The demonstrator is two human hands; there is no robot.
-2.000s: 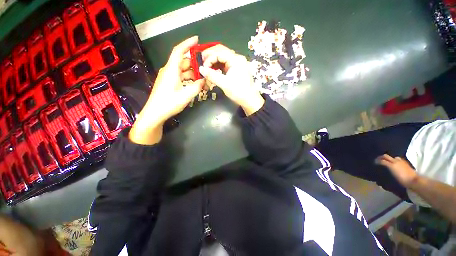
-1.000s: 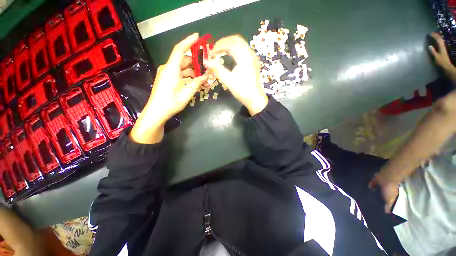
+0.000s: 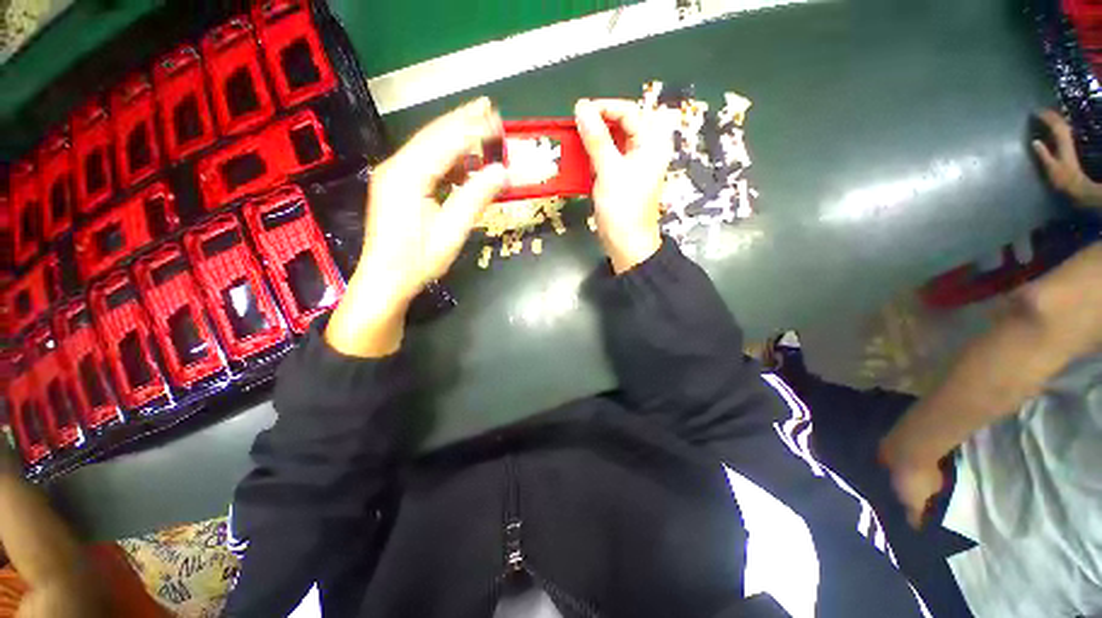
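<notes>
A red plastic housing is held flat and lengthwise between my hands, above the bench. Pale pieces show through its opening. My left hand grips its left end and my right hand grips its right end. Below the housing lies a heap of small cream pieces, partly hidden by it. To the right lies a looser heap of small white, tan and black pieces, partly behind my right hand. Whether a small piece is between my fingers I cannot tell.
A black tray with rows of red housings is at the left. A pale strip edges the dark bench, with green surface beyond. Another person's hand and arm are at the right. An arm shows at lower left.
The housing has turned from upright and narrow to broadside. My right hand has moved right to its far end. The view has shifted slightly. The neighbour's hand came to the right bench edge.
</notes>
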